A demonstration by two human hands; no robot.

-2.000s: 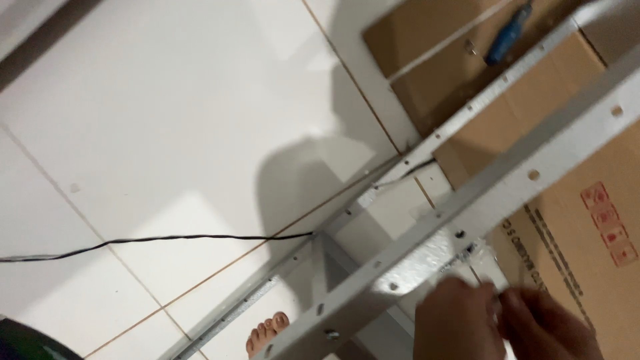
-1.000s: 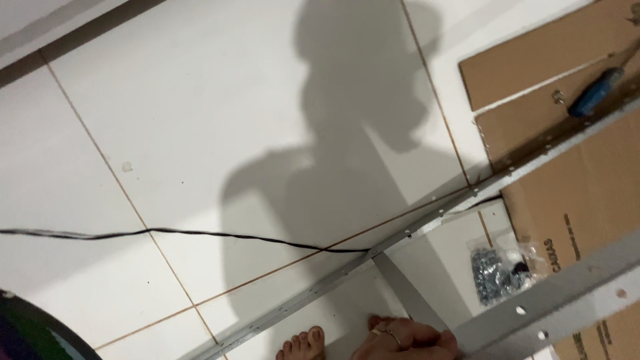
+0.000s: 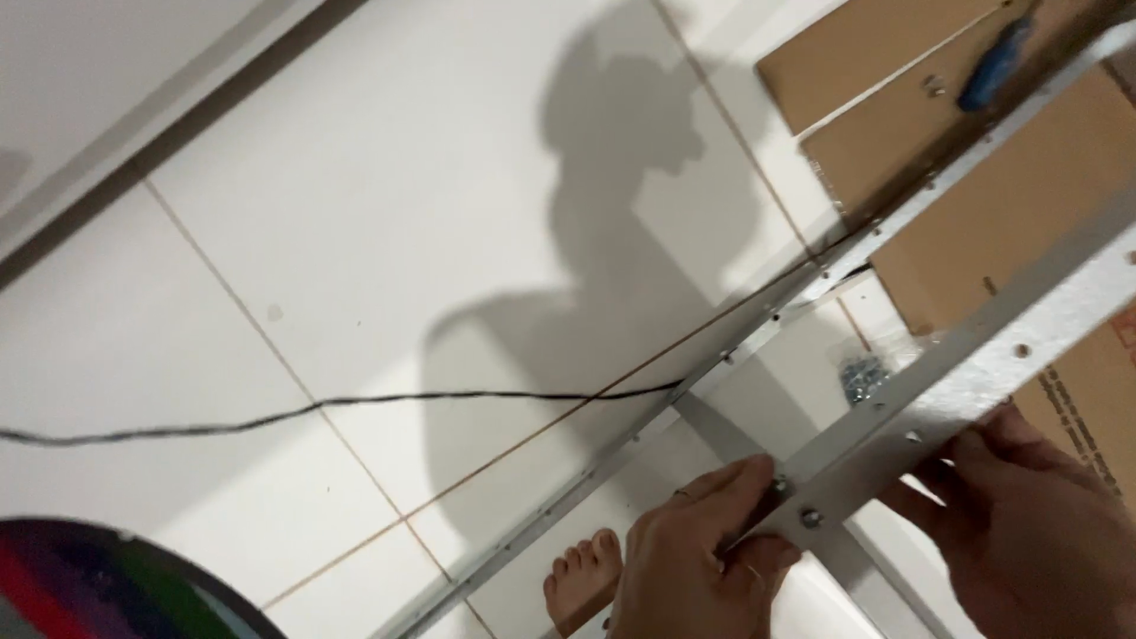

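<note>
My left hand [image 3: 710, 555] grips a perforated grey metal angle post [image 3: 967, 364] near a bolt head [image 3: 811, 517], thumb above and fingers curled around the edge. To its right, my right hand [image 3: 1003, 515] has its fingertips at the underside of the same post; the far side of those fingers is hidden, so a small part in them cannot be made out. A second perforated metal post [image 3: 745, 342] runs parallel beyond, with a metal crosspiece [image 3: 723, 435] meeting it. A clear plastic bag of small metal fasteners [image 3: 865, 377] lies on the floor between the posts.
Flattened cardboard [image 3: 1003, 204] lies at the right, with a blue-handled tool [image 3: 994, 67] and a small metal piece [image 3: 934, 86] on it. A black cable [image 3: 444, 395] crosses the white tiles. A bare foot [image 3: 583, 572] stands near my left hand. A round multicoloured object [image 3: 115, 586] is at lower left.
My hands were close together at the post two seconds ago; now they are apart, the left at the bolt and the right farther along underneath. The view has shifted.
</note>
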